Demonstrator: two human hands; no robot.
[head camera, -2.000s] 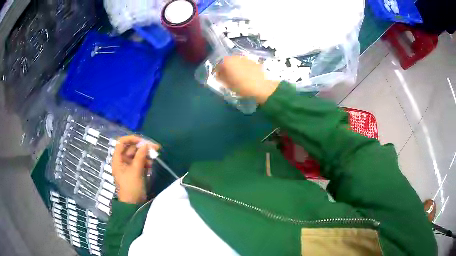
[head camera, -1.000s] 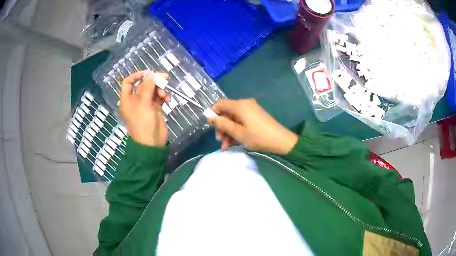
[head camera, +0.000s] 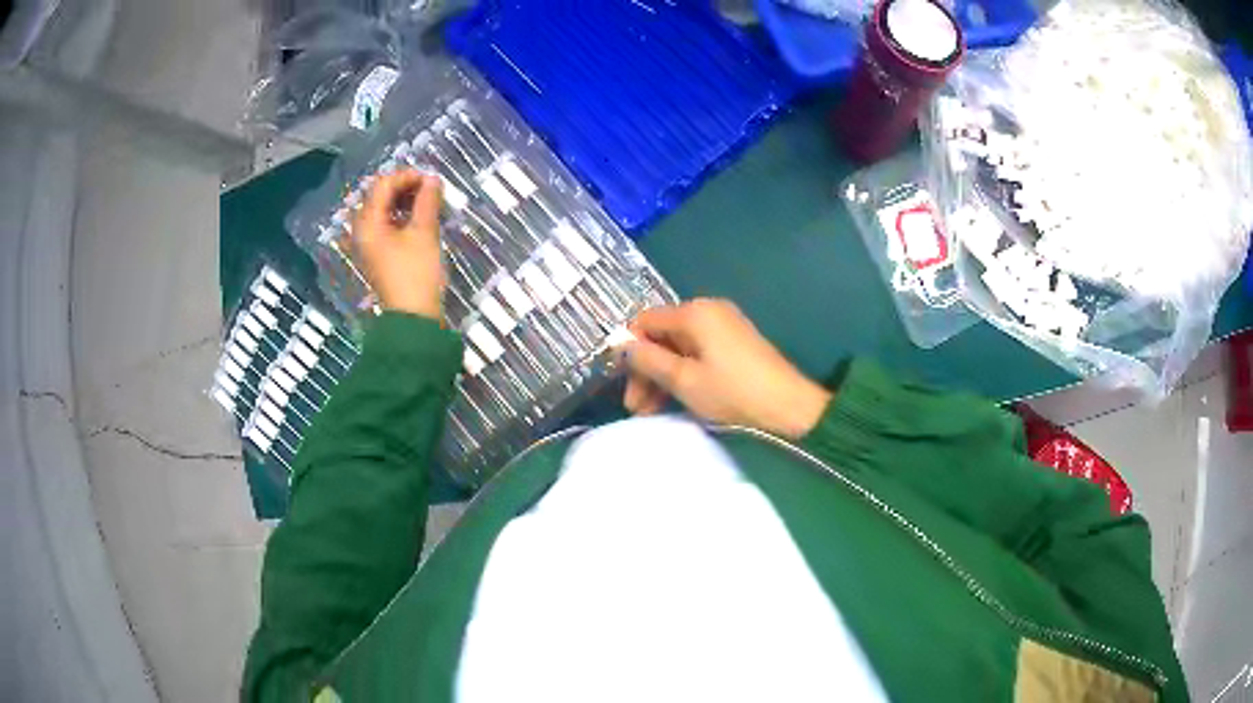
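Note:
A clear blister tray (head camera: 561, 179) lies tilted in front of me, with rows of thin metal rods carrying white plastic pieces. My left hand (head camera: 399, 236) is over the tray's upper left part, fingers bent close to the rod ends; what its fingertips hold is too small to tell. My right hand (head camera: 708, 360) is at the tray's lower right edge, thumb and finger closed on a small white plastic piece (head camera: 623, 337). A second clear tray (head camera: 279, 360) of rods with white pieces lies further left, partly hidden by my left sleeve.
A ribbed blue tray (head camera: 625, 103) lies beyond the clear tray. A dark red bottle (head camera: 886, 103) stands right of it. A small clear case (head camera: 907, 247) with a red-bordered label and a large clear bag (head camera: 1127, 165) of white pieces are at right. A red stool (head camera: 1079, 460) stands below the bench.
My hands came together on a rod with white pieces after my right hand left the bag area. Now both are at the tray, my left hand slightly higher and my right hand at its lower right edge.

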